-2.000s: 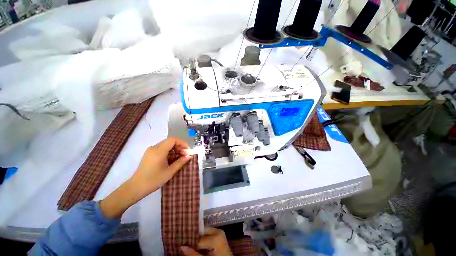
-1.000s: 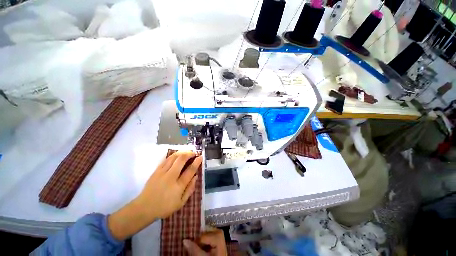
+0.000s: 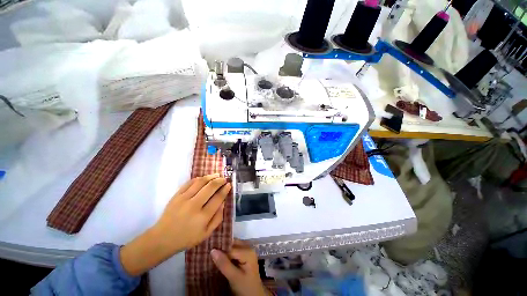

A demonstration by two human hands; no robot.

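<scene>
A reddish-brown plaid strip lies over white wadding and runs up past the needle area of the white overlock machine. My left hand lies flat on the strip just in front of the needle area, fingertips near its right edge. My right hand holds the strip's right edge at the table's front edge, thumb on top; its lower part is cut off by the frame.
A plaid strip stack lies diagonally at left, below layered white wadding. Snips and a plaid piece lie right of the machine. Black thread cones stand behind. Scraps are heaped below the table.
The strip has moved forward, its far end now showing beyond the needle area. My left hand has gone from pinching its end to lying flat on it. My right hand stays low.
</scene>
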